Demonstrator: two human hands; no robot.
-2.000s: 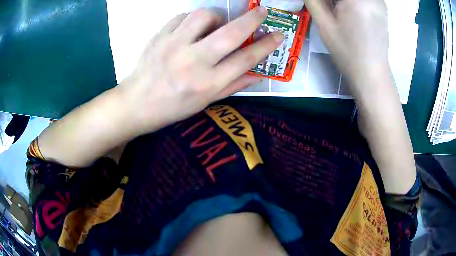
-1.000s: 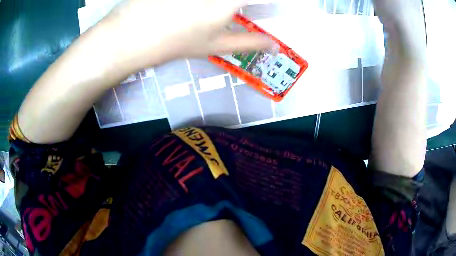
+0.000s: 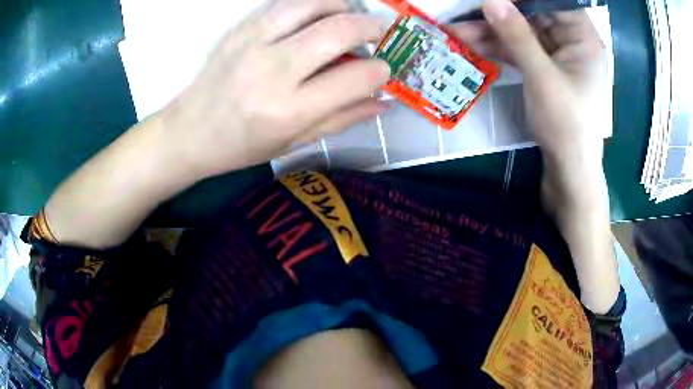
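Note:
An orange phone housing [image 3: 416, 101] with a green and silvery circuit board [image 3: 448, 82] inside lies tilted over the sheets at the top centre. My left hand [image 3: 292, 76] is at its left side, with fingertips on the rim and board edge, gripping it. My right hand [image 3: 543, 57] is at its right side and holds slim dark tweezers [image 3: 475, 14]; the thumb lies along the tool and the tool's tip is hard to make out near the housing's top. A sheet with grey rectangles [image 3: 410, 140] lies under the housing.
A plain white sheet [image 3: 163, 57] lies at the left under my left forearm. The green bench top [image 3: 61, 99] shows at the left. A stack of spare sheets [image 3: 669, 114] stands at the right edge. A dark-clothed part of a person [image 3: 669, 258] shows at the lower right.
Since one second ago, my right hand has come down from the top edge to the housing's right side, bringing the dark tool into view. The housing has moved slightly up and right.

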